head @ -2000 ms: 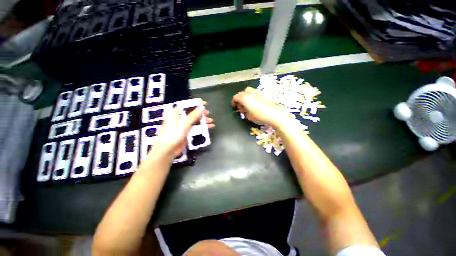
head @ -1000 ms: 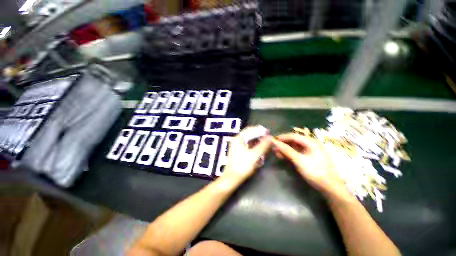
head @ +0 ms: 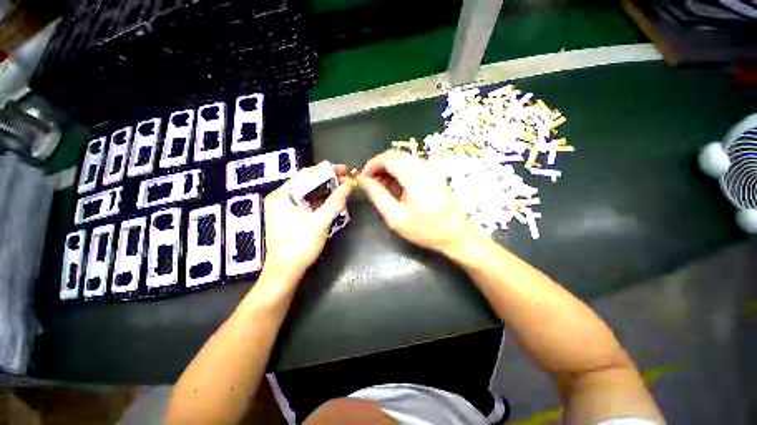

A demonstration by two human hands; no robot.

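Note:
My left hand holds a white frame part at the right edge of the black parts tray. The palm and fingers hide much of the part. My right hand is beside it, thumb and forefinger pinched on a tiny yellow-tan tab at the part's right end. Whether the tab touches the part is too small to tell. The tray holds two rows of upright white frames with sideways ones between. A loose heap of white and yellow-tan adhesive strips lies right of my right hand.
A tray stack stands behind the working tray. A grey-white interleaf sheet hangs at the far left. A metal post and pale rail are behind the dark green bench. A white fan is cut off at the right edge.
The view has swung back right since one second ago. Two seconds ago my right hand was at the strips, apart from my left; now both hands are together at the held part.

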